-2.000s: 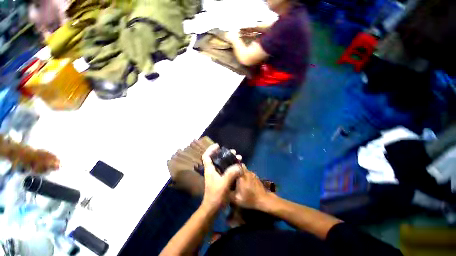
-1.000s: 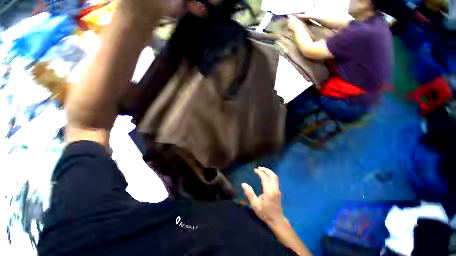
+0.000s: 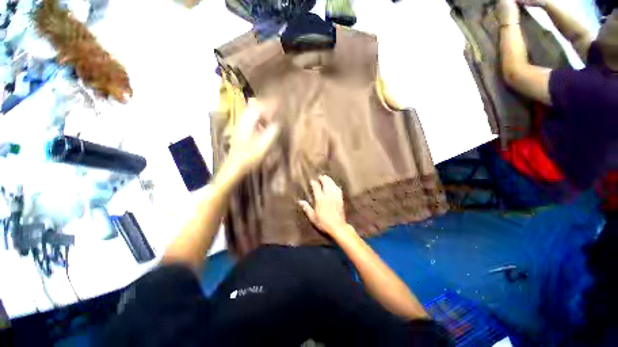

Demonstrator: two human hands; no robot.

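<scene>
Several layered brown sleeveless vests [image 3: 379,142] lie spread over the white table's front edge, hems towards me. Gold-yellow lining shows at the armholes. A dark bunch, apparently hangers [image 3: 308,32], is at the necks. My left hand [image 3: 257,129] is over the left part of the top vest, blurred; whether it holds anything cannot be told. My right hand [image 3: 326,205] lies on the lower middle of the vest, fingers apart.
Left on the table [image 3: 159,68] are a phone [image 3: 190,164], a black cylinder [image 3: 98,154], a narrow black case [image 3: 134,236], cables [image 3: 44,244] and a fluffy orange-brown strip [image 3: 81,51]. A person [image 3: 583,115] sits at right. A blue crate [image 3: 467,318] stands on the floor.
The vests, held up and blurred a second ago, now lie flat on the table. My left arm has come down from high up; my right hand has moved up onto the vest.
</scene>
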